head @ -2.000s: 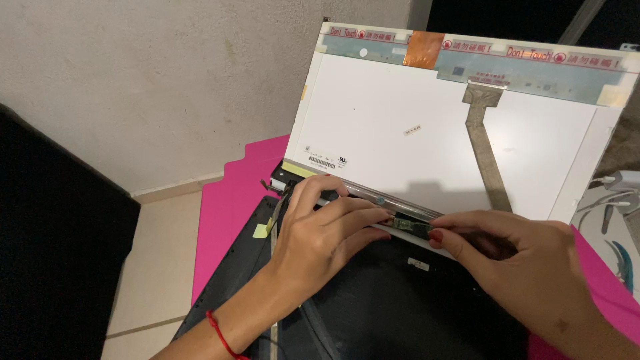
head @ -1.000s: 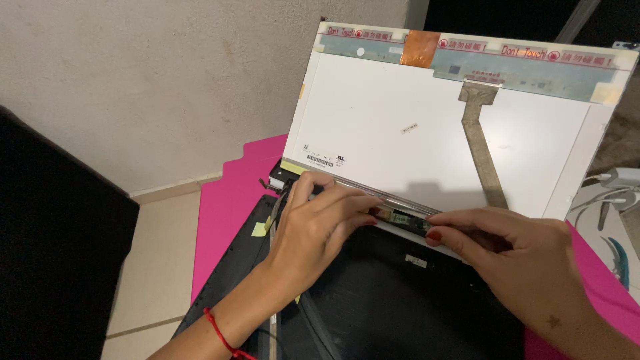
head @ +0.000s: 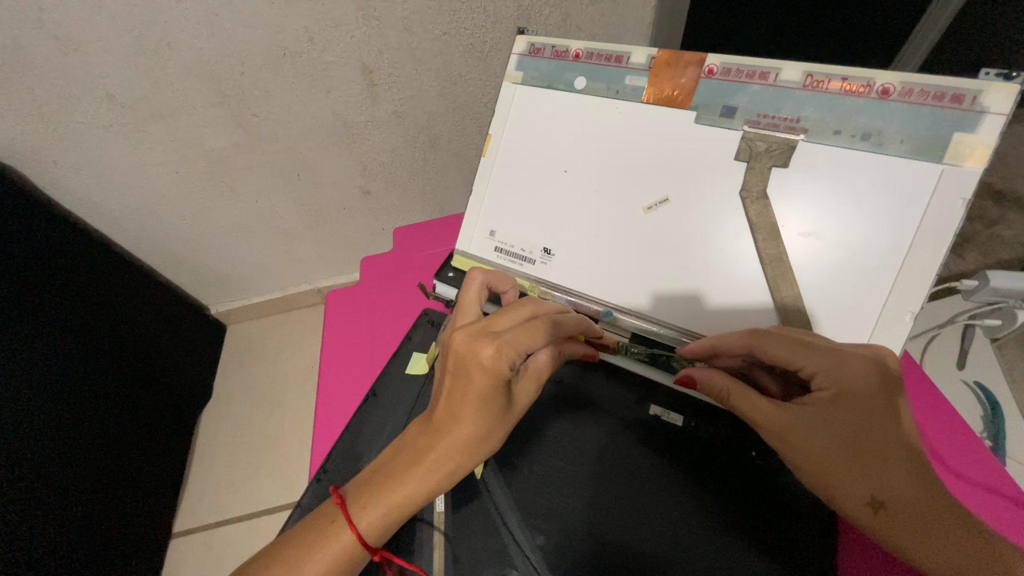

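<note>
A laptop's LCD panel (head: 608, 184) stands tilted with its white back showing, a ribbon cable (head: 772, 232) taped down it. Along its lower edge lies a narrow green circuit board (head: 652, 354). My left hand (head: 512, 352) pinches the board's left end, where orange tape or film shows, between thumb and fingers. The board's right end sits between thumb and forefinger of my right hand (head: 792, 392). Beneath both hands lies the black laptop lid cover (head: 608, 480), with cables along its left part. The fingers partly hide the board's ends.
A bright pink board or mat (head: 360, 344) lies under the laptop parts. At the right, a white adapter with cables (head: 992, 286) and a teal-coloured tool (head: 994, 420) rest on a pale surface. A dark object (head: 96, 368) stands at the left, near the wall (head: 240, 144).
</note>
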